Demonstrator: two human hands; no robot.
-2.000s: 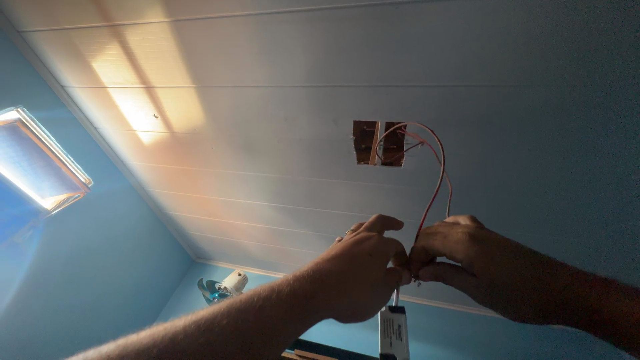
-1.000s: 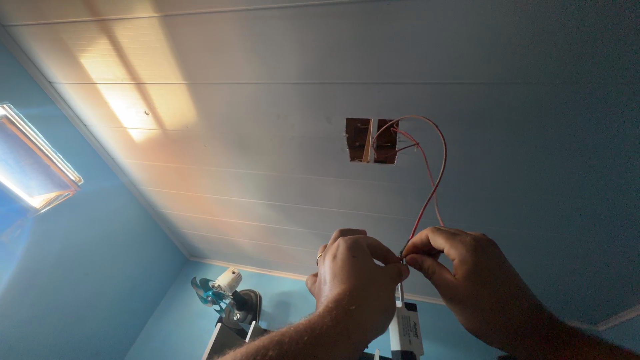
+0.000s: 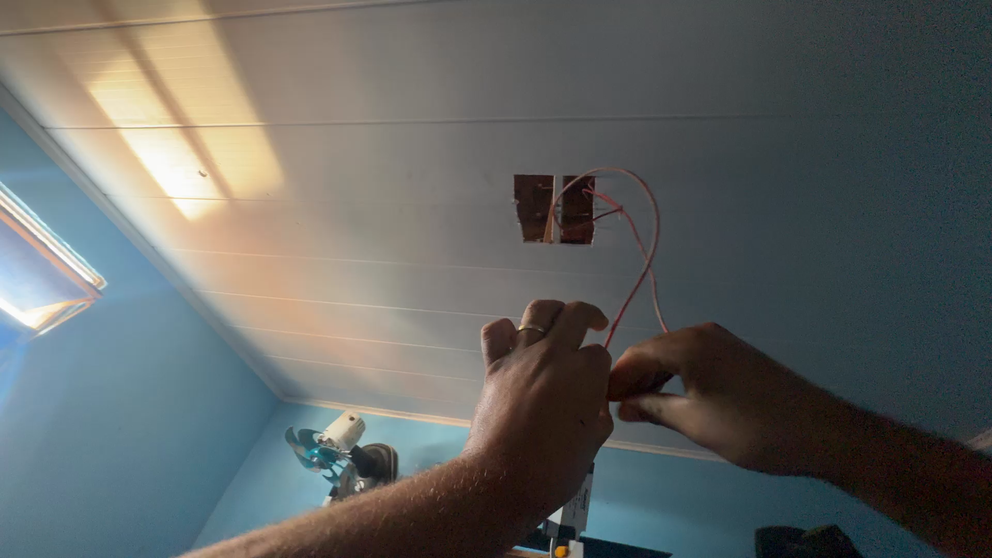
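Note:
Two reddish electrical wires [image 3: 657,225] loop down from a square cutout [image 3: 535,208] in the panelled ceiling. My left hand [image 3: 542,395], with a ring on one finger, meets my right hand [image 3: 682,391] below the cutout, where one wire runs down to the fingertips. The other wire passes behind my right hand. Both hands pinch at this wire end; the exact joint is hidden by the fingers. Beneath my left hand hangs a white rectangular device [image 3: 573,504] bearing writing, partly covered by my wrist.
A fan with blue blades [image 3: 316,451] is on the far wall at lower left. A bright window [image 3: 46,271] stands at the left edge. Ceiling trim [image 3: 666,448] borders the blue wall. A dark object [image 3: 806,541] shows at bottom right.
My left hand has turned so its back faces the view, and its fingers are raised. The white device, plainly visible earlier, is now partly behind my left wrist. The hands remain close together.

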